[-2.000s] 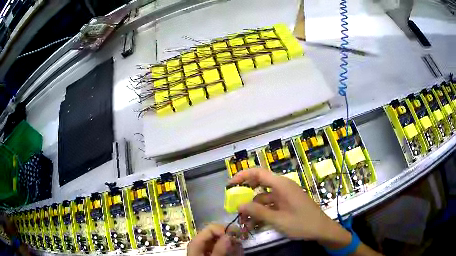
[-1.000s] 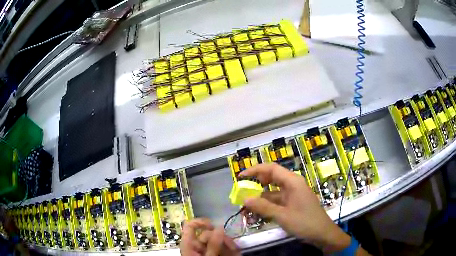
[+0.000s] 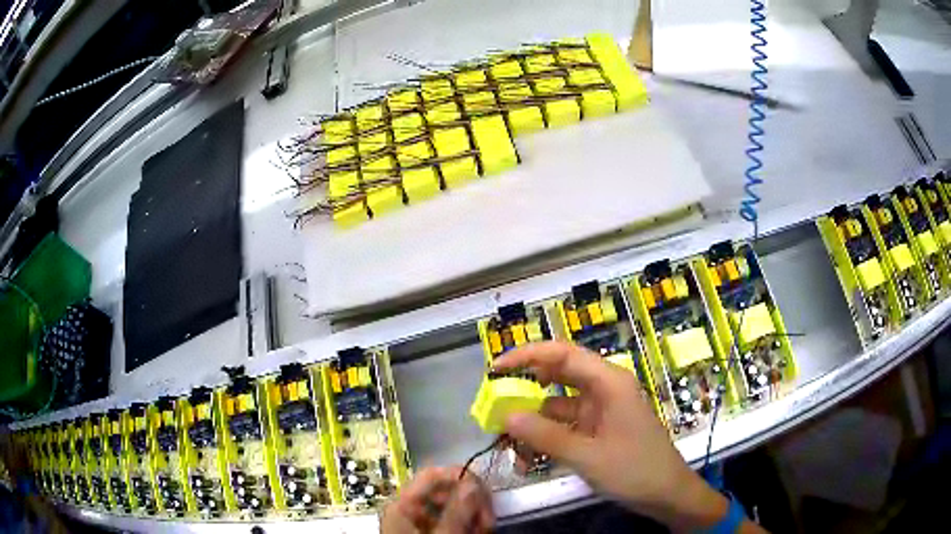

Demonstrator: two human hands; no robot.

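My right hand (image 3: 594, 428), with a blue wrist band, holds a yellow taped transformer (image 3: 508, 404) between thumb and fingers, above the near part of a circuit board (image 3: 513, 332). Dark lead wires (image 3: 481, 456) run from the transformer down to my left hand (image 3: 438, 503). My left hand is at the bottom edge, partly cut off, with its fingertips pinched on the wires. The board under my right hand is mostly hidden; its far end with orange-yellow and black parts shows.
Rows of boards (image 3: 360, 438) lie on the conveyor rail (image 3: 438, 339) to both sides. Behind it, several transformers (image 3: 422, 185) lie on a white slab (image 3: 501, 245). A black mat (image 3: 186, 240) and green bin (image 3: 47, 287) are left; a blue coiled cord (image 3: 757, 115) hangs right.
The transformer has tilted and shifted slightly in my right hand, staying over the same board. My left hand has moved a little and still holds the wires. The view has shifted slightly.
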